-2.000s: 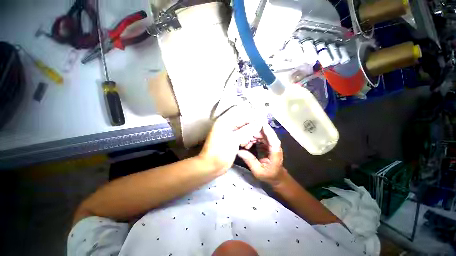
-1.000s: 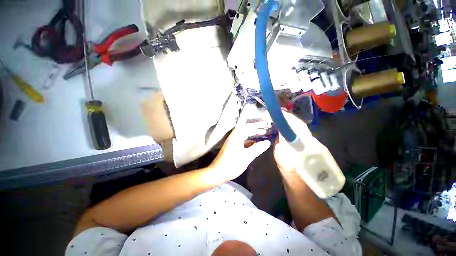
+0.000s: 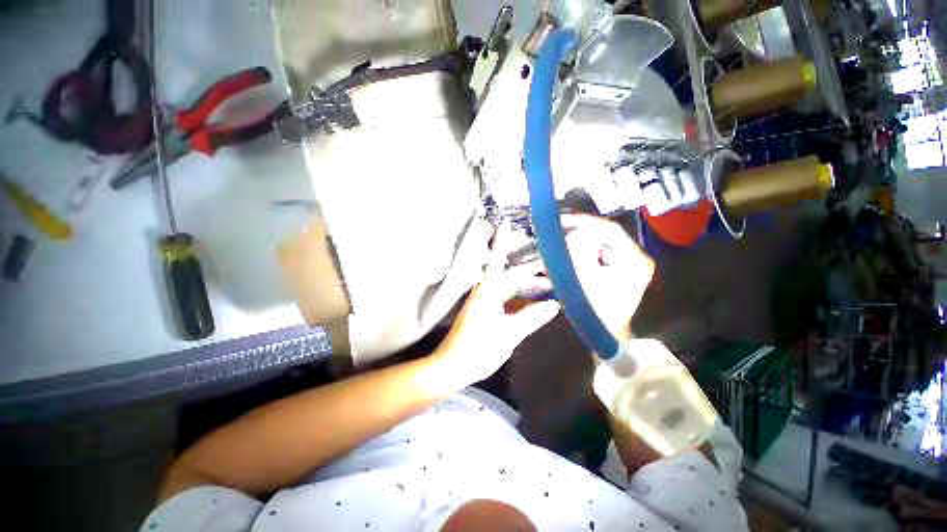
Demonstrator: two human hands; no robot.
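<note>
The overlock machine (image 3: 592,156) stands in front of me, its white-grey body washed out by bright light. My left hand (image 3: 488,327) is at the needle area, fingers bent around something too bright and small to make out. My right hand (image 3: 613,270) is at the machine's front, partly behind the blue gooseneck (image 3: 545,197); its fingertips are lost in glare. The cream lamp head (image 3: 659,400) hangs over my right forearm. A pale cover (image 3: 389,197) lies left of the needle area.
On the white table at left lie a long screwdriver (image 3: 187,286), red-handled pliers (image 3: 223,114), dark red-looped scissors (image 3: 78,109) and a small yellow screwdriver (image 3: 36,213). Gold-brown thread cones (image 3: 768,187) stand at right. A green crate (image 3: 753,400) is at lower right.
My right hand has moved from beside my left hand up to the machine's front. The lamp head appears lower, over my right forearm. The view has shifted, so the table tools appear further left and lower.
</note>
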